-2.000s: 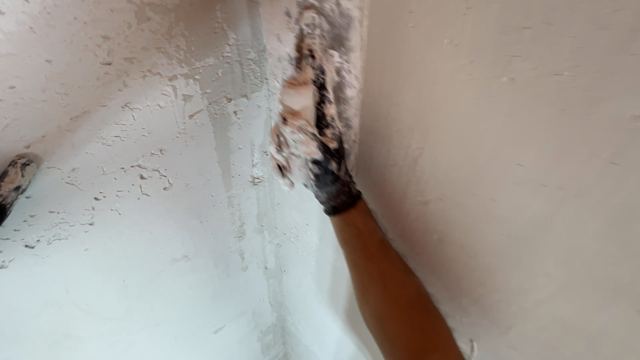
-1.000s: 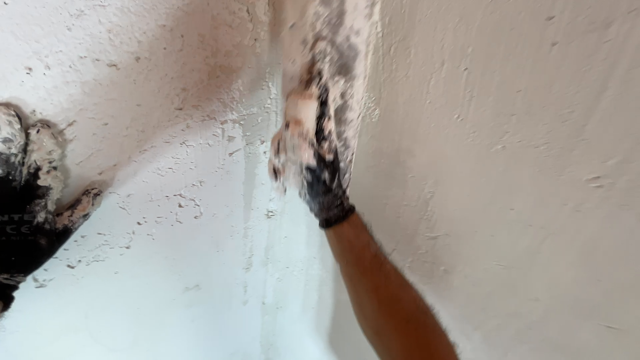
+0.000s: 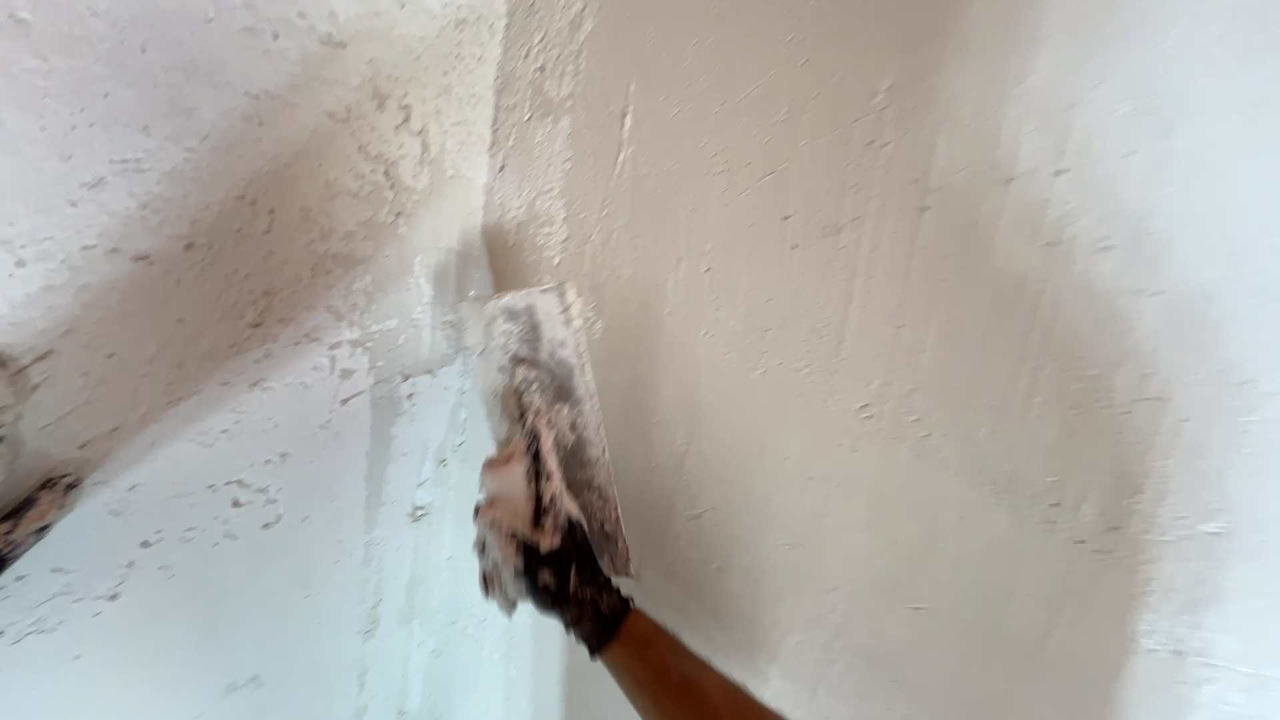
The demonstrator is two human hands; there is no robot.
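Note:
My right hand (image 3: 545, 540), in a black glove caked with plaster, is shut on the handle of a plastering trowel (image 3: 590, 470). The long rectangular blade, smeared with plaster, lies along the inside corner, its top end at the meeting of the two walls. At the left edge part of my left hand (image 3: 35, 515) shows, also in a dark, plaster-covered glove; most of it is cut off, so its grip cannot be made out.
The left wall (image 3: 200, 560) carries pale plaster with pits and rough ridges. The right wall (image 3: 800, 400) is plastered too, with faint vertical streaks. Rougher plaster runs up the corner (image 3: 530, 130) above the trowel, and shadows fall on both walls.
The trowel's whole blade now shows, where its upper part was cut off by the top edge before. My left hand, largely visible a second ago, is now mostly outside the left edge.

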